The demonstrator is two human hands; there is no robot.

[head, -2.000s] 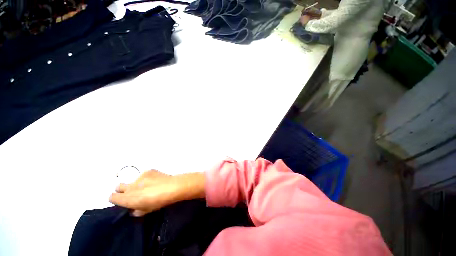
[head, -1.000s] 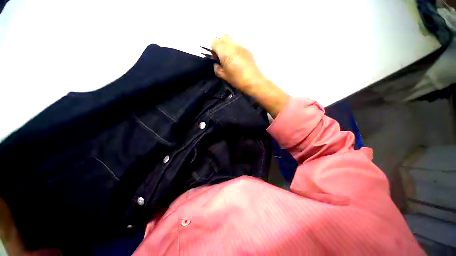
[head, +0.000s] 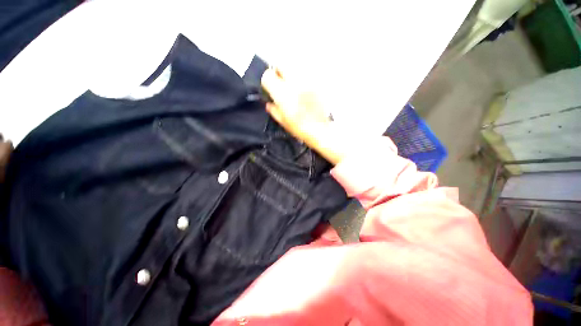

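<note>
A dark navy denim garment (head: 108,172) lies on the table and against my pink shirt, with a curved opening at its top left. Silvery buttons (head: 183,223) run diagonally along its front, and pale double stitching shows beside them. My right hand (head: 296,111) is at the garment's upper right edge, fingers closed on the cloth. A small pale glint shows by its fingertips; I cannot tell whether it is the snips. My left hand (head: 4,156) is only a dark blurred sliver at the left edge, and its grip is hidden.
The white table (head: 331,38) has its edge on the right. Another dark denim piece (head: 28,25) lies at the top left. A blue crate (head: 417,137) stands below the table edge, a green crate (head: 554,35) at the top right, and pale stacked boxes (head: 541,127) at the right.
The garment's top has shifted, and its curved opening now shows a white patch. The snips' blades, seen earlier at my right hand, are no longer clear. The view has turned, bringing the crates in.
</note>
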